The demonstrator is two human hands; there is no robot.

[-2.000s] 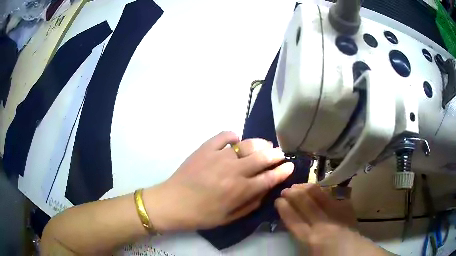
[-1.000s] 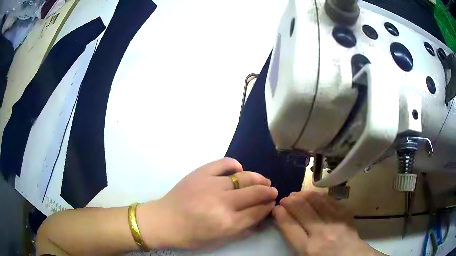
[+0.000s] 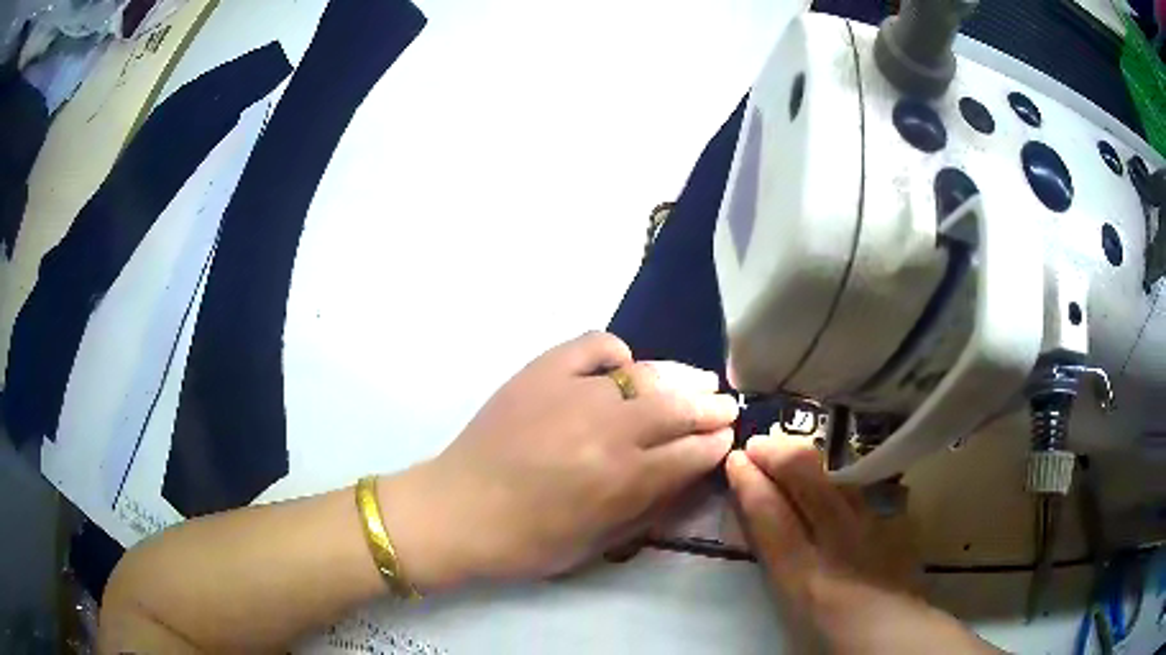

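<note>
A black-navy curved fabric piece (image 3: 678, 288) lies under and left of the off-white sewing machine head (image 3: 793, 218). My left hand (image 3: 588, 448), with a ring and a gold bracelet, presses on the fabric's near part, fingertips close to the needle area. My right hand (image 3: 818, 525) is beside it, its fingertips almost touching the left ones at the fabric edge. The presser foot (image 3: 802, 420) shows partly just beyond the right fingers. The needle and the seam edge are hidden or too small to tell.
Two dark curved pieces lie at left, one nearer (image 3: 249, 269) and one farther left (image 3: 115, 218), by a tan board (image 3: 90, 128). Blue-handled snips (image 3: 1097, 627) and a thin dark tool (image 3: 1043, 563) are at lower right. A green mesh item (image 3: 1147, 64) is at upper right.
The dark fabric has advanced away from me under the machine; its near end no longer shows below my hands. My hands moved back, then forward again to the needle area. The view shifted slightly.
</note>
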